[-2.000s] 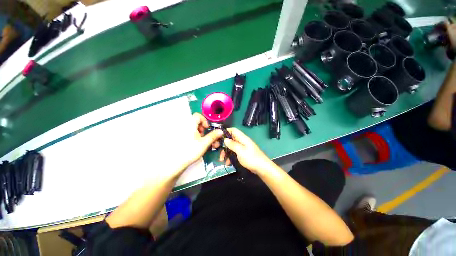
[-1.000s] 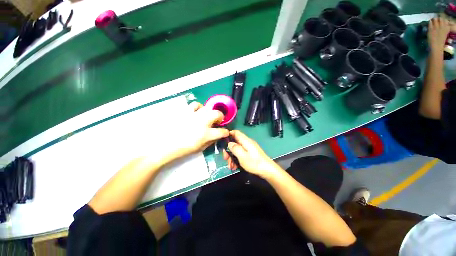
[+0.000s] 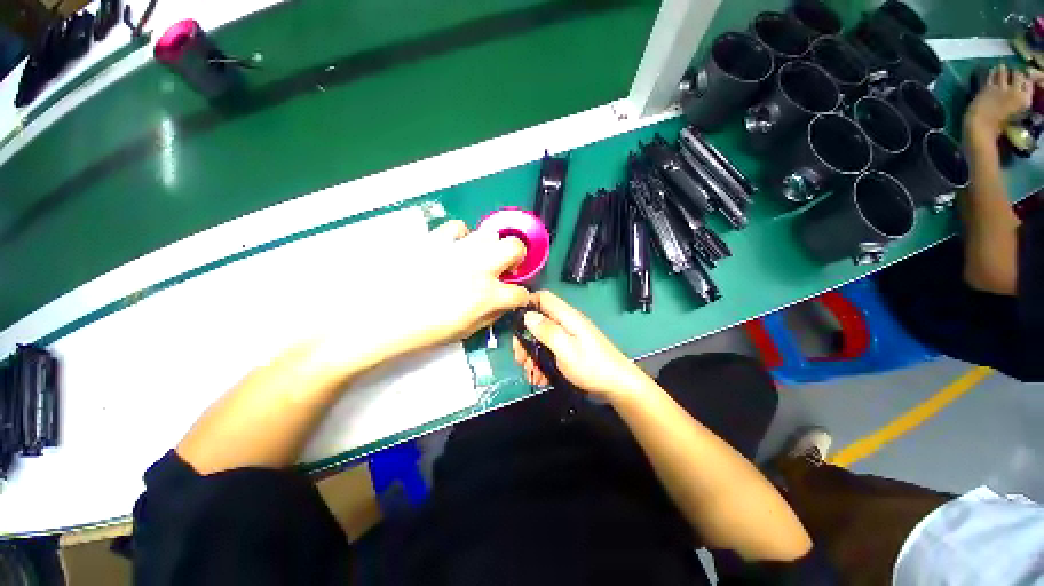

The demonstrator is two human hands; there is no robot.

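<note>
A hair dryer body with a bright pink end ring [image 3: 529, 243] is held over the bench edge, ring facing up. My left hand [image 3: 475, 280] grips it, with fingers over and inside the ring; the hand is overexposed against the white sheet. My right hand [image 3: 567, 349] holds a slim black handle part [image 3: 536, 347] just below the body. Fingertips of both hands meet at the neck, so the joint there is hidden. A small white bit hangs under my left hand.
Loose black handle shells [image 3: 664, 223] lie right of the hands. Black barrel housings [image 3: 841, 143] stand farther right, beside another person's arm [image 3: 987, 212]. A white sheet [image 3: 229, 326] lies left, with black parts [image 3: 32, 395]. A pink-ended body [image 3: 197, 57] lies on the green conveyor [image 3: 378, 103].
My left hand has moved up over the pink ring, which has tilted and shifted slightly right. The pink-ended body on the conveyor has moved left; another one has left the view.
</note>
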